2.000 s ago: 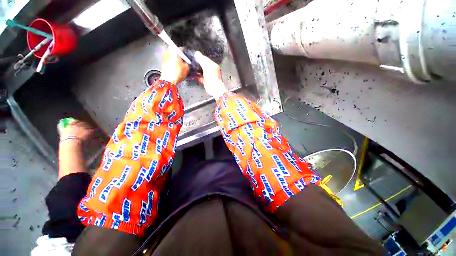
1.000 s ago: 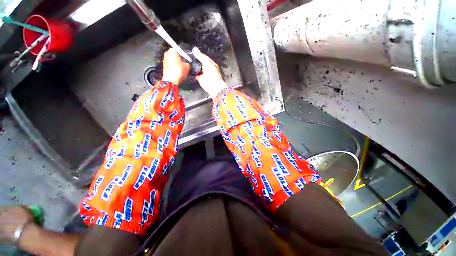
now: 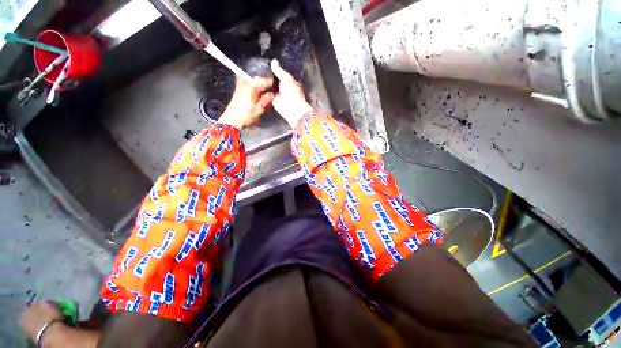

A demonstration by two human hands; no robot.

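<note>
My left hand [image 3: 249, 100] and my right hand [image 3: 289, 92] are close together over the metal sink basin [image 3: 153, 102]. Water runs from the tap [image 3: 184, 24] onto my left hand. A small greyish round item [image 3: 260, 66] shows at the fingertips, between the hands; it is blurred, and which hand grips it is hard to tell. A dark round drain strainer [image 3: 213, 107] lies left of my left hand. Dark wet residue covers the basin floor behind the hands. Orange sleeve covers with blue-and-white lettering are on both forearms.
A red bucket [image 3: 76, 57] with handled tools stands upper left. Another person's hand [image 3: 41, 319] holds something green at the lower left. A thick pale pipe [image 3: 470, 41] runs upper right. A metal bowl [image 3: 463, 238] is right of my right arm.
My left hand has turned, its back and fingers now more across the stream. The round item sits slightly higher. The other person's hand moved from beside the basin to the lower left.
</note>
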